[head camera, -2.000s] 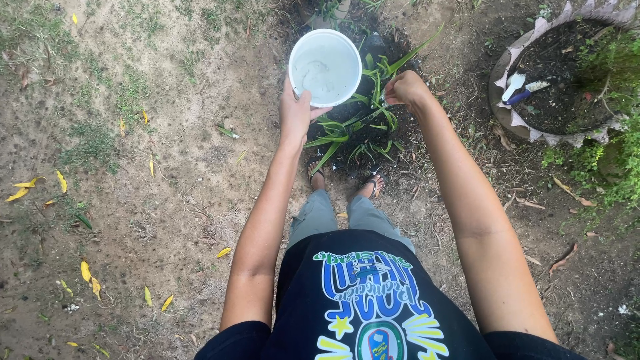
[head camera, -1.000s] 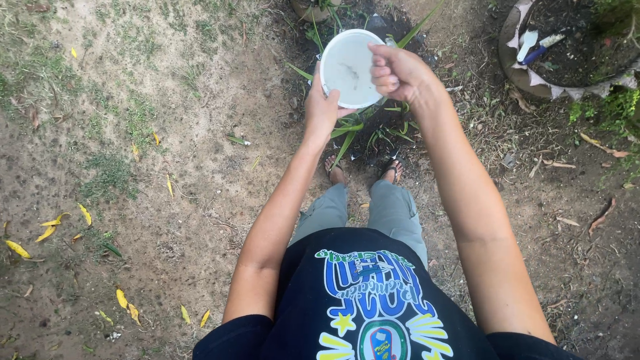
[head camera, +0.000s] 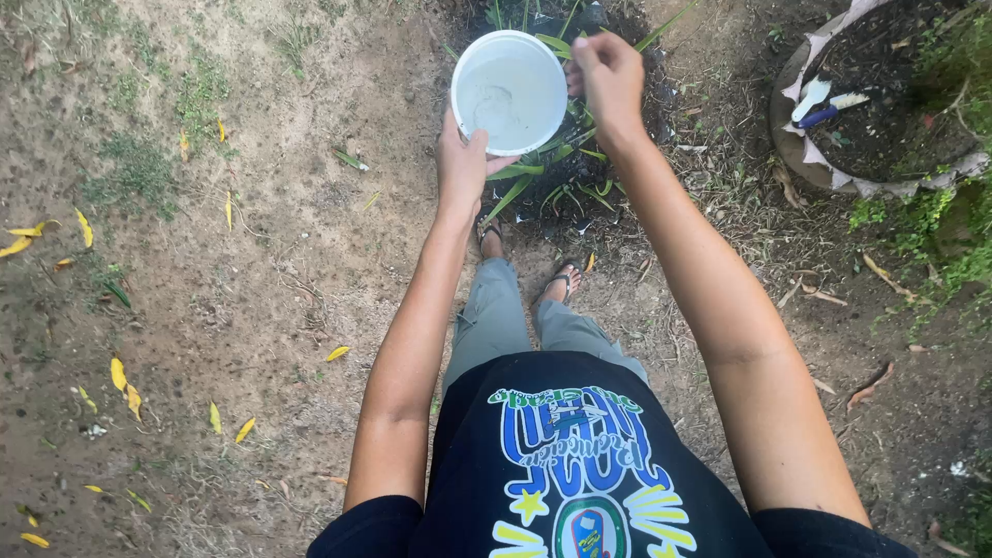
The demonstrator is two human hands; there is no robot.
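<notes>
A round white plastic tub (head camera: pixel 509 93) with a shallow layer of what looks like water is held by my left hand (head camera: pixel 465 159), its thumb on the near rim. Just right of the tub, my right hand (head camera: pixel 608 81) is raised over the plants with its fingers curled; whether anything is between the fingertips cannot be told. Below both hands, long-leaved green plants (head camera: pixel 515 194) grow in a patch of dark soil (head camera: pixel 558 209), partly hidden by the tub and my hands.
At the upper right stands a round planter with a jagged rim (head camera: pixel 814 155), holding a white-and-blue hand tool (head camera: pixel 818 116) on its soil. Leafy green growth (head camera: pixel 938 240) spills beside it. Yellow fallen leaves (head camera: pixel 118 373) lie on bare ground at left. My sandaled feet (head camera: pixel 562 283) are near the plants.
My right hand went from the plants to above the tub, and now is just right of it over the leaves. My left hand keeps hold of the tub.
</notes>
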